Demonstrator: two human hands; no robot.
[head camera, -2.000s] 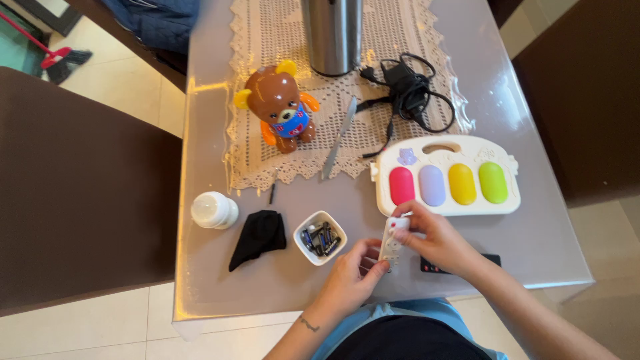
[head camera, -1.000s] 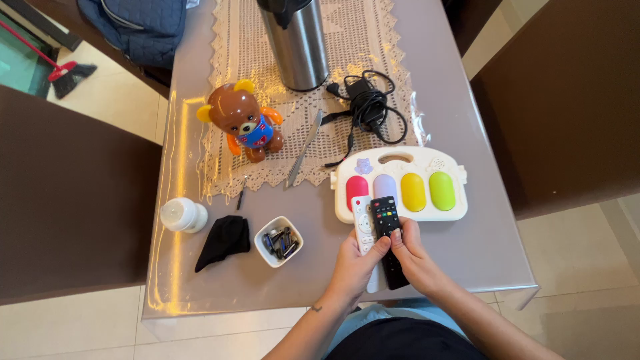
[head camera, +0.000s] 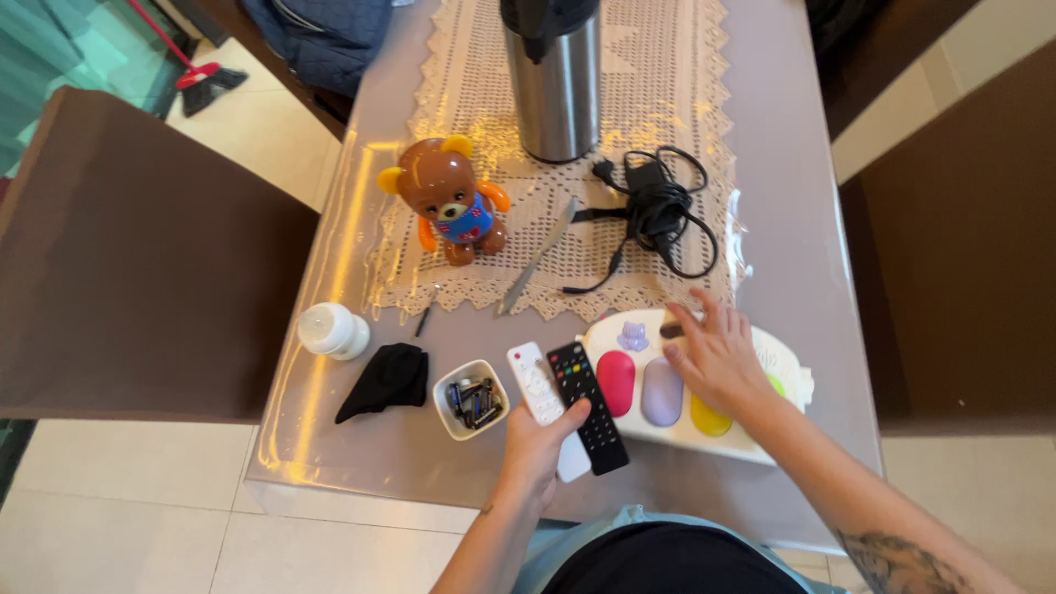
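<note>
My left hand (head camera: 536, 445) holds a white remote control (head camera: 538, 384) and a black remote control (head camera: 596, 425) side by side, its thumb across the black one. Over the white toy panel (head camera: 635, 327) with coloured pads is my right hand (head camera: 716, 355), fingers spread at the panel's handle slot; whether it grips the panel I cannot tell. Left of the remotes, a white square bowl (head camera: 446, 422) contains several batteries (head camera: 476, 403). A black cloth (head camera: 388, 381) lies beside the bowl, and a white-capped bottle (head camera: 333, 331) is farther left.
A brown toy bear (head camera: 450, 198), a steel thermos (head camera: 558, 99), a table knife (head camera: 538, 257) and a bundled black power adapter (head camera: 656, 202) are on the crocheted runner (head camera: 495, 99). A small dark tool (head camera: 426, 312) lies near its front edge. Brown chairs flank the table.
My right hand has left the remotes and moved right to the toy panel. Both remotes remain in my left hand. Two seconds ago only the white remote was held.
</note>
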